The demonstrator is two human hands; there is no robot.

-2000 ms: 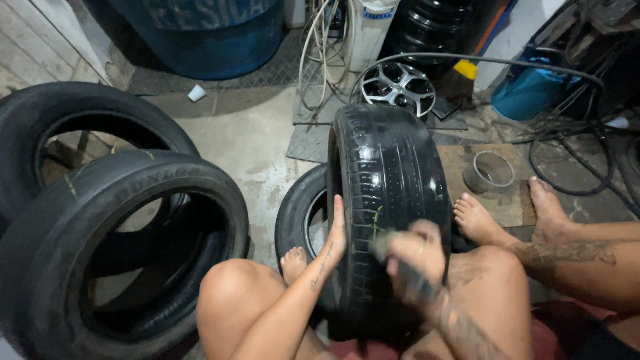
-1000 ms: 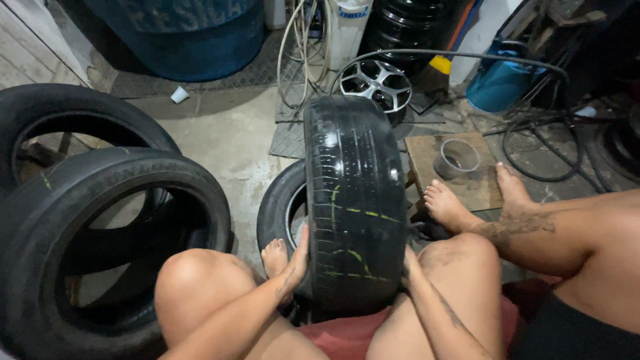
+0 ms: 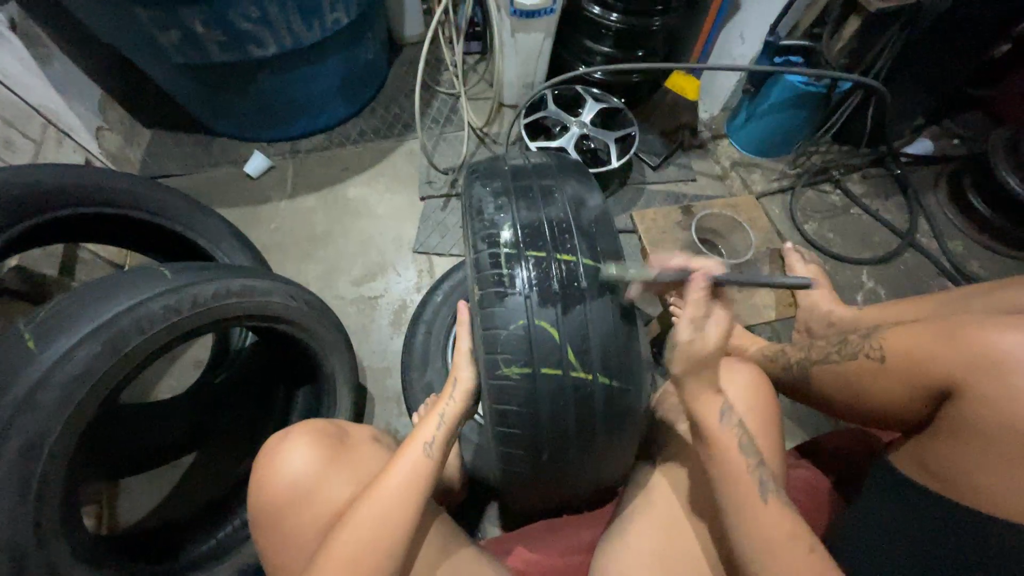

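Note:
A black rubber tire (image 3: 552, 320) stands upright between my knees, its tread marked with yellow-green lines and shiny wet on the upper part. My left hand (image 3: 464, 360) lies flat against its left sidewall. In my right hand (image 3: 688, 312), somewhat blurred, is a brush (image 3: 712, 279) with a dark handle; its bristle end is at the right side of the tread. A clear plastic tub (image 3: 722, 236) with a little dark content stands on a wooden board (image 3: 672, 224) to the right. Behind the upright tire, another tire (image 3: 428, 344) lies low, partly hidden.
Two large tires, one in front (image 3: 320, 344) and one behind (image 3: 120, 192), are at the left. Beyond are a blue drum (image 3: 264, 88), a white cup (image 3: 258, 165), an alloy wheel (image 3: 580, 128) and a black hose (image 3: 848, 256). Another person's legs (image 3: 872, 344) extend in from the right.
My right hand has left the tire's right side and come up with the brush in it. My left hand stays on the left sidewall. The yellow-green marks on the tread have shifted.

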